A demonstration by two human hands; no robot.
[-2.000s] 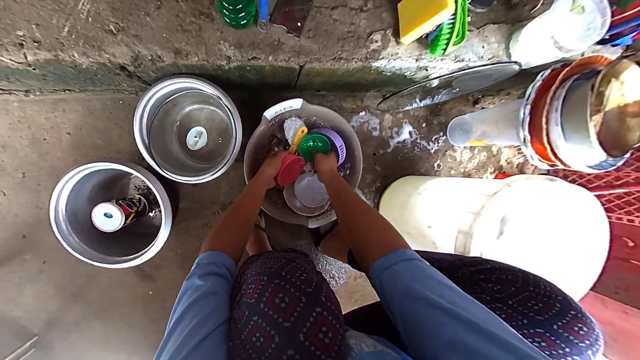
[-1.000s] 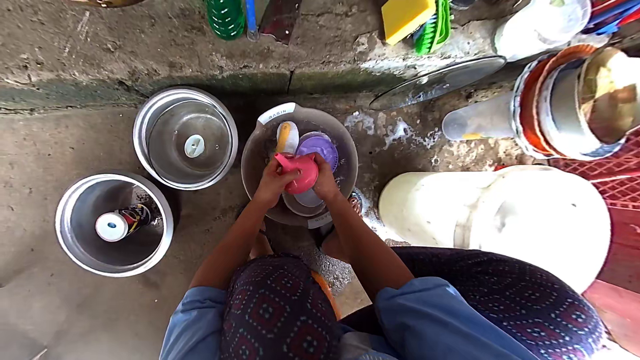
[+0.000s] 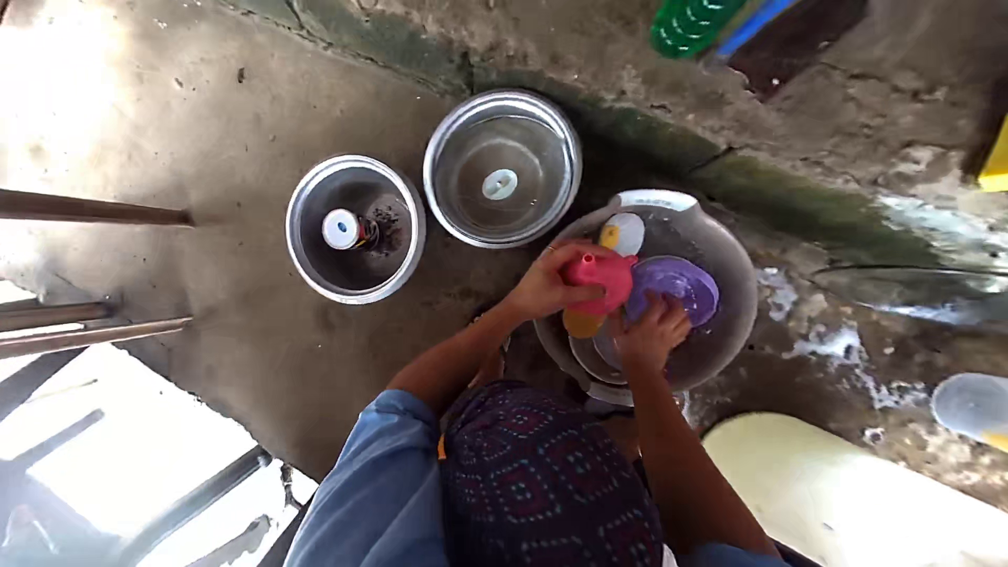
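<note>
My left hand (image 3: pixel 555 283) grips a small pink plastic vessel with a short spout (image 3: pixel 600 282) above the left side of a grey basin (image 3: pixel 728 260). My right hand (image 3: pixel 652 331) rests with fingers spread on a purple round plastic item (image 3: pixel 676 290) inside the basin. A white and yellow item (image 3: pixel 624 235) lies near the basin's upper left. An orange-yellow item (image 3: pixel 583 321) shows just below the pink vessel. Part of a pale round dish is visible beneath my right hand, its rest hidden.
Left of the basin stand a metal pot with water (image 3: pixel 433 169) and another pot (image 3: pixel 295 236) holding a can (image 3: pixel 341 229). A concrete ledge (image 3: pixel 787 189) runs behind. A cream container (image 3: pixel 795 472) and a clear plastic cup (image 3: pixel 965 405) are at right; wooden legs (image 3: pixel 94 209) at far left.
The view has swung left. My right hand has left the pink vessel and now touches the purple item; my left hand keeps hold of the vessel. The green item once in the basin is out of sight.
</note>
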